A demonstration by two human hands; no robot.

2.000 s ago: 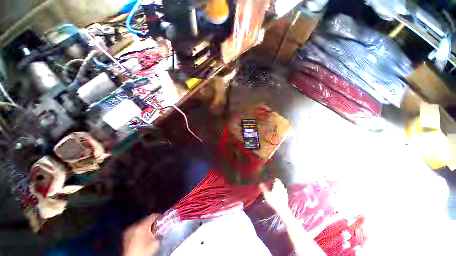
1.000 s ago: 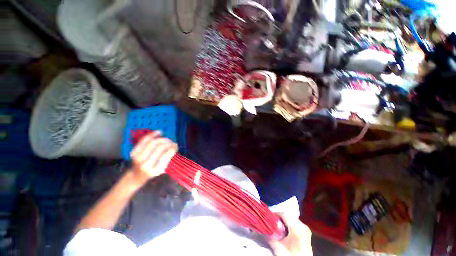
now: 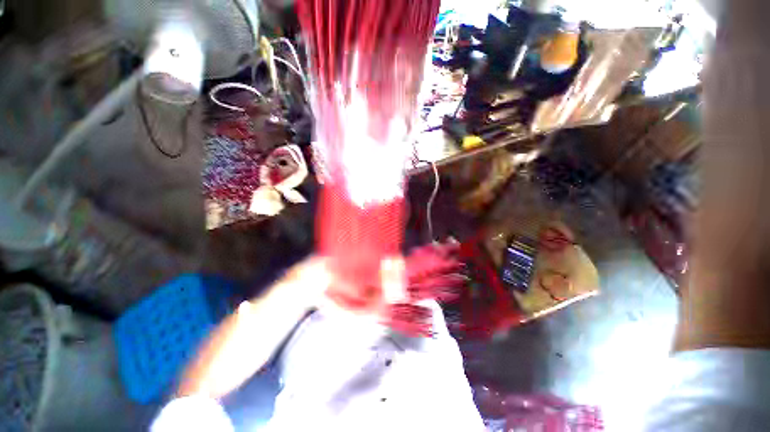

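Observation:
A thick bundle of red strands [image 3: 363, 228] stands upright close to the camera, running off the top edge, with a shiny, glare-washed wrap around its middle. More red strand ends [image 3: 431, 283] stick out to the right at its foot, above the white cloth on the lap. My left hand [image 3: 314, 280] is blurred and closed at the bundle's lower end; its fingers are partly hidden. My right forearm fills the right edge, large and blurred; the right hand is out of the picture.
A blue perforated stool [image 3: 169, 333] and pale bucket [image 3: 46, 363] stand lower left. A white fan [image 3: 173, 59] is upper left. The cluttered bench [image 3: 498, 148] crosses behind the bundle. A board [image 3: 557, 283] with a dark device [image 3: 518, 261] lies right, beside a red crate.
The view has swung right. The red bundle, earlier slanted across the lap between both hands, now stands upright near the camera. My right hand has left the picture.

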